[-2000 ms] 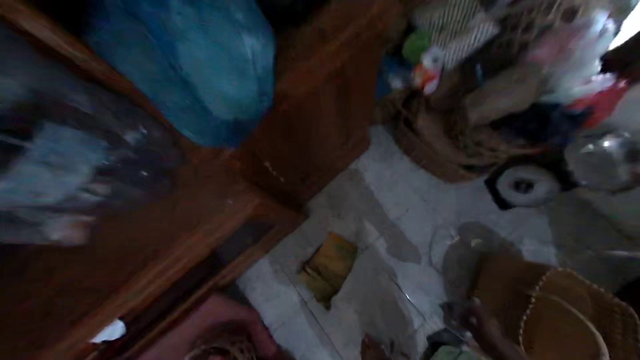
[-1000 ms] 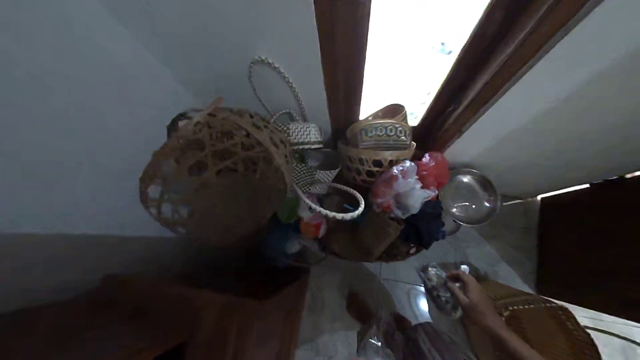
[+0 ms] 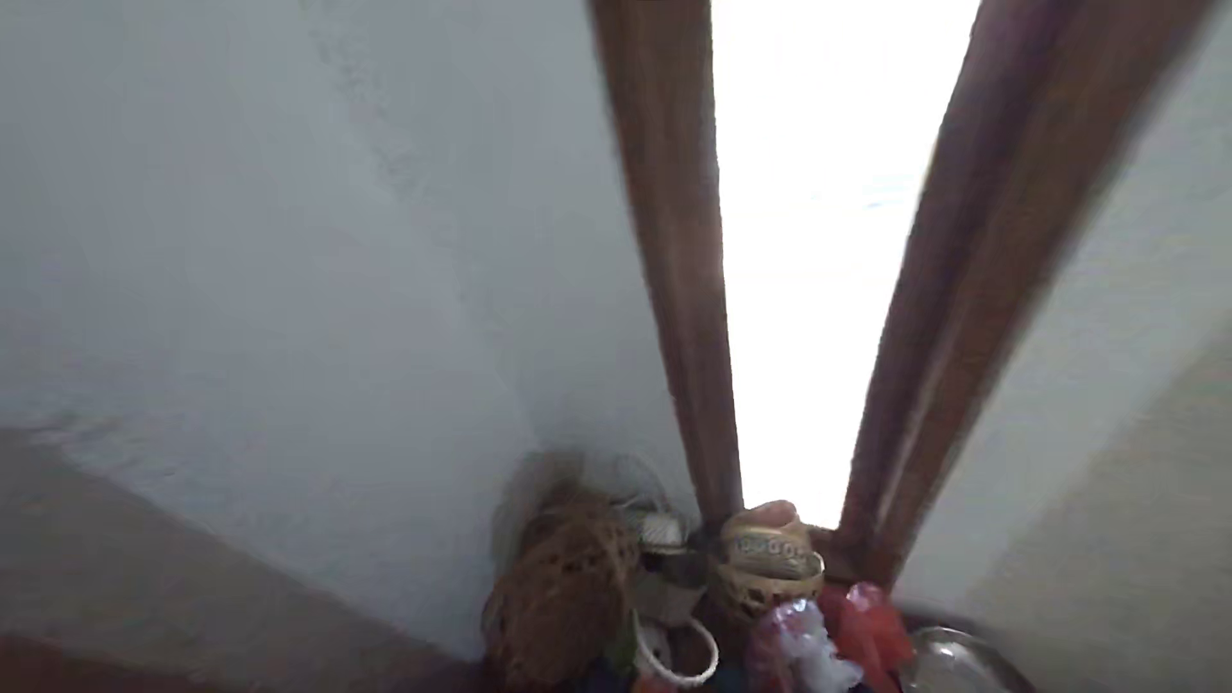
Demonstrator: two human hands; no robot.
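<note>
Neither of my hands shows in the head view. Low in the picture, a large openwork woven basket (image 3: 563, 592) leans in the corner by the wall. Beside it are a small woven piece (image 3: 661, 529) and a white looped handle (image 3: 679, 679). Stacked woven baskets (image 3: 770, 568) stand at the foot of the window frame. Clear and pink plastic bags (image 3: 804, 645) and a red plastic bag (image 3: 871, 630) lie in front of them. A round shiny metal lid or bowl (image 3: 958, 664) is partly cut off by the bottom edge.
A tall bright opening (image 3: 818, 260) stands between dark wooden frame posts, the left post (image 3: 674, 250) and the right post (image 3: 991, 250). A pale wall (image 3: 289, 289) fills the left side, and another wall (image 3: 1107, 433) is at the right.
The view has swung up toward the wall and window frame. The hand seen at the lower right one second ago, at a clear plastic-wrapped item, is out of view.
</note>
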